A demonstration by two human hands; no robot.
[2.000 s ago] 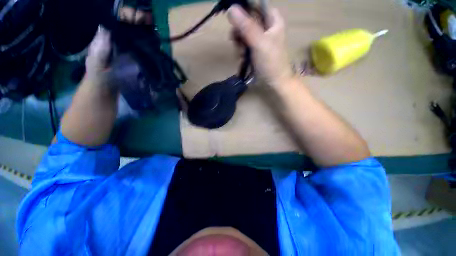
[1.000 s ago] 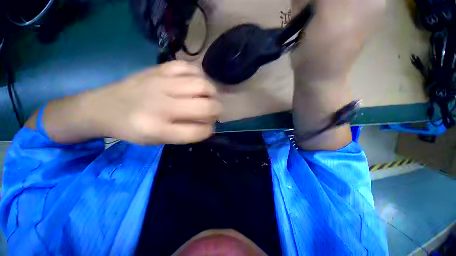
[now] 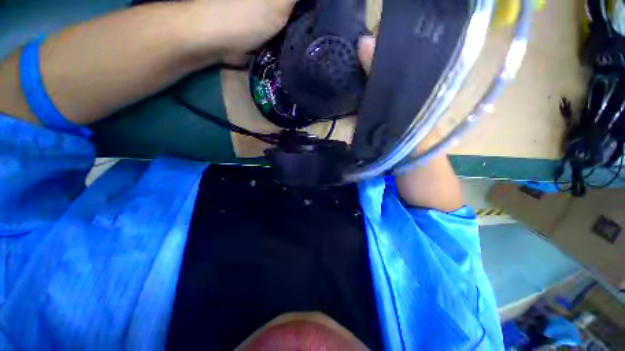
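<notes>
A black headset is held up in front of my chest, its silver headband rods (image 3: 456,89) and wide black strap (image 3: 411,68) arching to the right. Its opened earcup housing (image 3: 264,75) shows a green circuit board (image 3: 262,94) and thin wires. The perforated speaker baffle (image 3: 332,65) lies partly over the housing. The other earcup (image 3: 312,163) hangs near the bench's front edge. My left hand (image 3: 250,27) holds the opened cup from the upper left; its fingertips are partly hidden. My right hand (image 3: 368,53) is mostly hidden behind the strap, with a fingertip at the baffle.
A brown cardboard sheet (image 3: 541,127) lies on the green bench (image 3: 164,130). Black headsets and cables (image 3: 595,127) lie along the right side. The yellow glue bottle (image 3: 508,10) shows partly behind the rods at the top. A carton (image 3: 548,226) stands at the lower right.
The headset has been turned and brought close, so its rods, strap and opened cup now show. My left hand has moved up from the bench front onto the cup.
</notes>
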